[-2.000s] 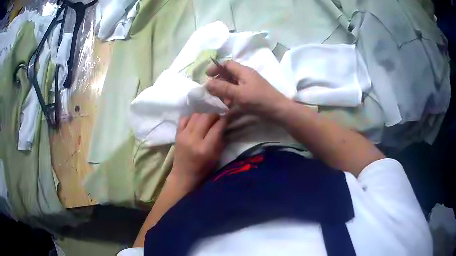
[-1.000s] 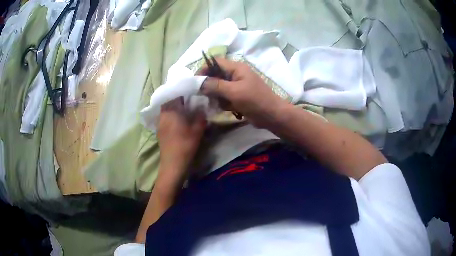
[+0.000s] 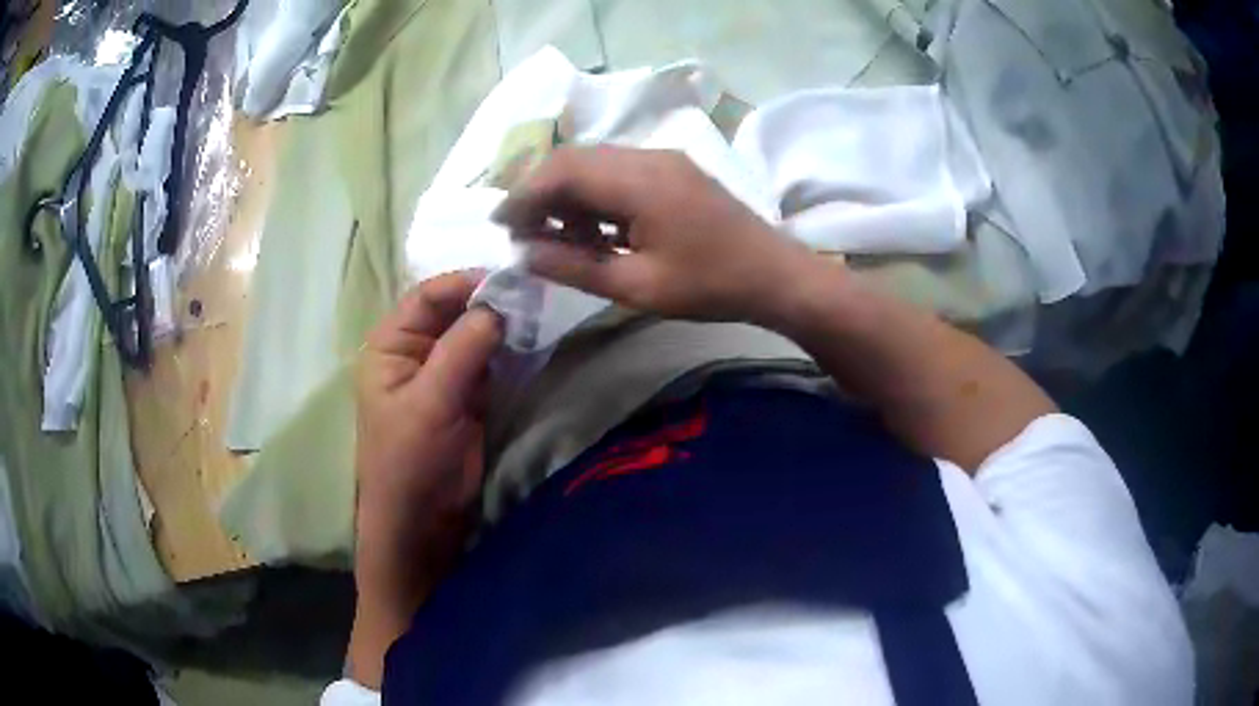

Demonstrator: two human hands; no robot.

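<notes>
A yellow-green dress with white sleeves lies in front of me. My left hand pinches a piece of the white sleeve cloth between thumb and fingers. My right hand is just above and to the right of it, blurred, with fingers curled around the dark thread snips, which show only in part. Another white sleeve lies flat to the right of my right hand.
Black plastic hangers lie at the left on a clear plastic sheet. Bare wooden table shows at the left. More green dresses lie at the far left, and pale grey-green garments are heaped at the right.
My left hand has moved left, turned over and lifted an edge of the white cloth. My right hand has shifted left, and the snips' blades no longer point up past the fingers.
</notes>
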